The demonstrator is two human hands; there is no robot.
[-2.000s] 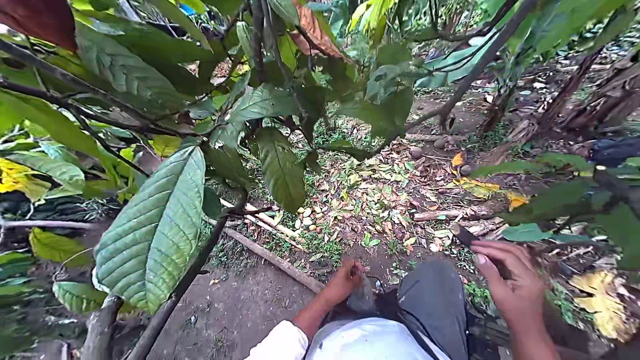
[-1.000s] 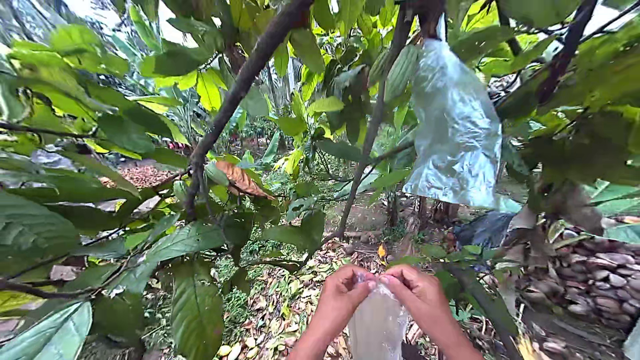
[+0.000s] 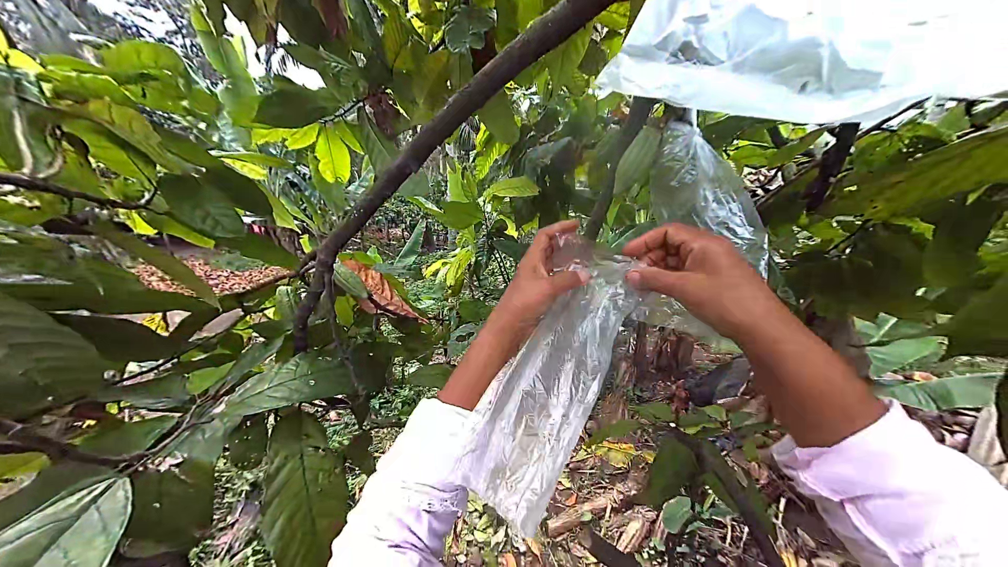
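A clear plastic bag (image 3: 551,378) hangs from my fingertips in the middle of the view, its lower end near my left sleeve. My left hand (image 3: 539,276) pinches the top edge on one side, and my right hand (image 3: 693,272) grips it on the other. Behind my right hand, a second clear plastic bag (image 3: 709,181) hangs at a branch, beside a green cacao pod (image 3: 638,161). A sheet of translucent plastic (image 3: 787,63) fills the upper right.
A thick dark branch (image 3: 449,118) slants across the upper middle. Broad leaves (image 3: 303,480) crowd the left side. Below lies ground with leaf litter and a piece of wood (image 3: 579,516). A dry brown leaf (image 3: 382,291) hangs left of my hands.
Two seconds ago my hands were apart and low, the right one with a small dark object. They came together on the bag and have risen toward the hanging bag. The view has tilted up.
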